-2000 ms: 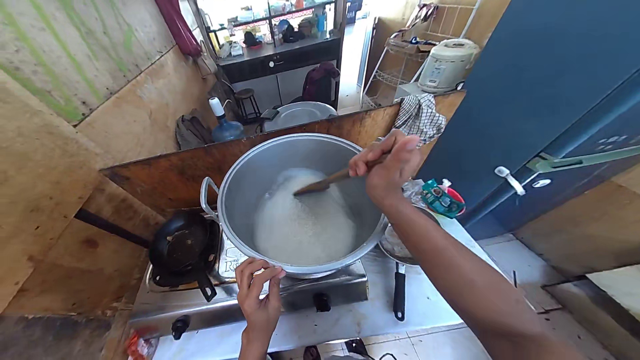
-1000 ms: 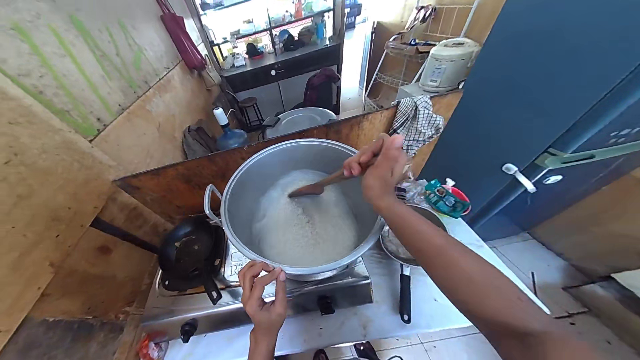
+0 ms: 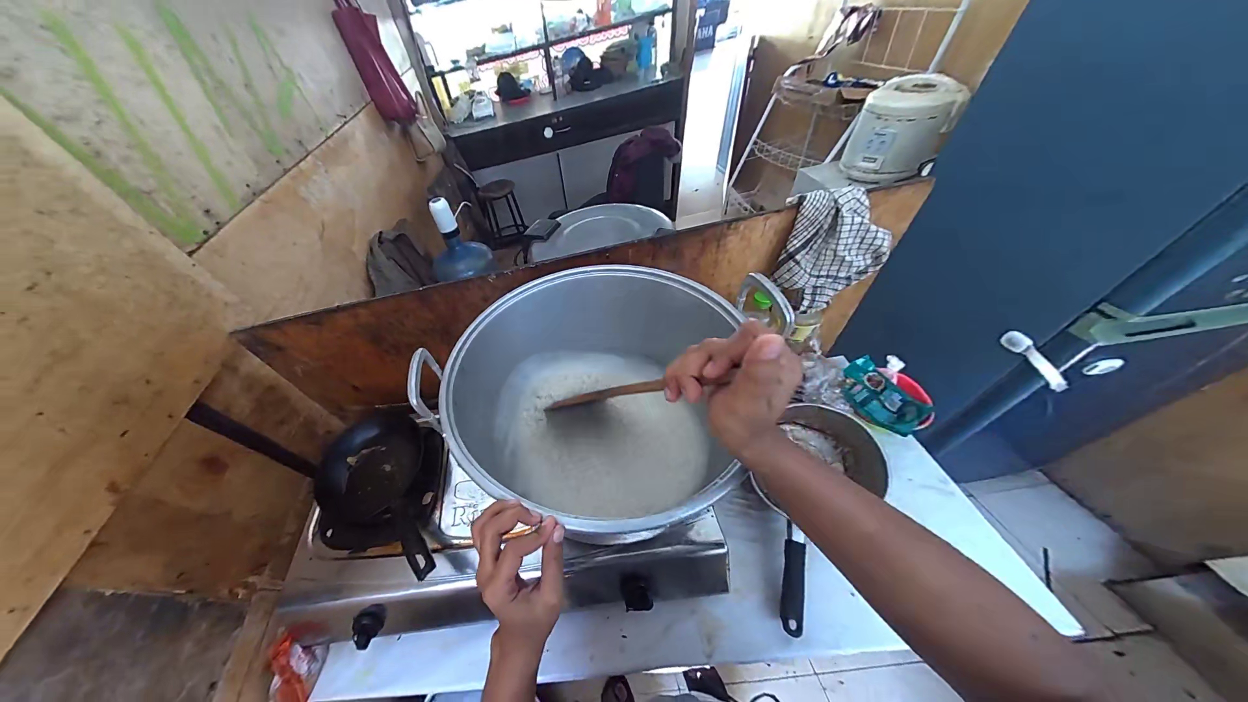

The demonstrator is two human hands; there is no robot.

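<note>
A large aluminium pot [image 3: 593, 283] stands on a two-burner gas stove [image 3: 585, 582]. Inside it is a pale, grainy mass in whitish liquid, which looks like rice [image 3: 624, 458]. My right hand [image 3: 746, 385] is closed around the handle of a wooden spatula [image 3: 609, 392], whose blade dips into the mass left of the pot's middle. With its fingertips, my left hand [image 3: 520, 565] pinches the pot's near rim, front left.
Black frying pans [image 3: 370, 473] sit on the left burner. Right of the pot, a long-handled pan [image 3: 868, 453] lies beside a green packet [image 3: 882, 398]. A checked cloth [image 3: 834, 244] hangs over the wooden partition [image 3: 341, 341] behind. A blue door-like panel [image 3: 975, 244] stands at right.
The spatula's blade has shifted within the pot and its handle lies flatter than before. My left hand stays at the near rim.
</note>
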